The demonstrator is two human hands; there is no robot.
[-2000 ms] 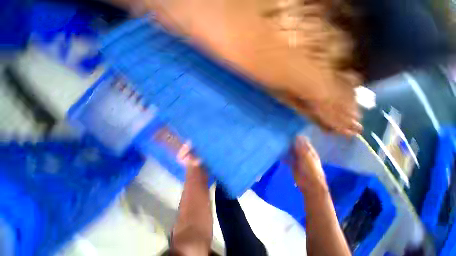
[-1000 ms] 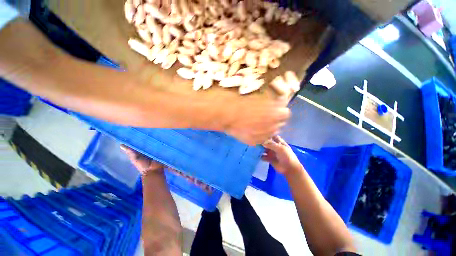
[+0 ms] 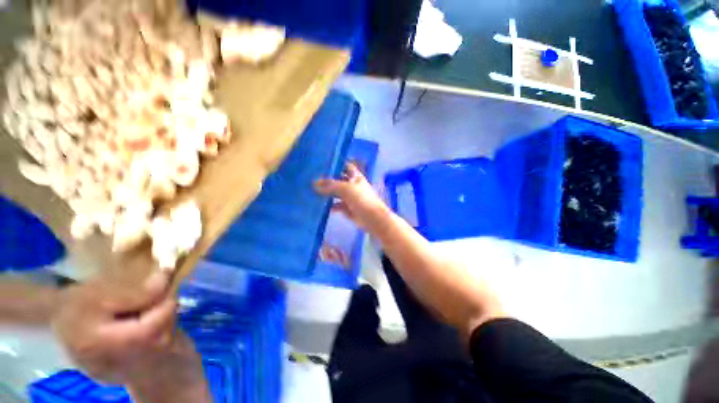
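A brown cardboard sheet [image 3: 292, 90] at upper left bears a loose heap of beige parts [image 3: 118, 118]. A blue crate [image 3: 288, 197] is tilted beside and partly under the sheet. My right hand [image 3: 352, 197] grips the crate's right edge. My left forearm rises from the lower left; my left hand [image 3: 162, 350] is blurred and overlaps another person's hand at the sheet's lower edge, so its hold is unclear. Below the blue crate, a lined crate [image 3: 347, 271] shows a few beige-pink parts.
Another person's hand [image 3: 114, 315] is at the sheet's lower edge. Blue crates [image 3: 244, 338] stand stacked at lower left. A crate of black parts [image 3: 631, 181] is on the right, another on the green bench [image 3: 465, 75]. The bench has a taped pad [image 3: 548, 75] with a blue cap.
The view has turned right. The cardboard with beige parts now lies farther left, and the other person's arm no longer crosses over the blue crate. My right hand stays at the crate's edge.
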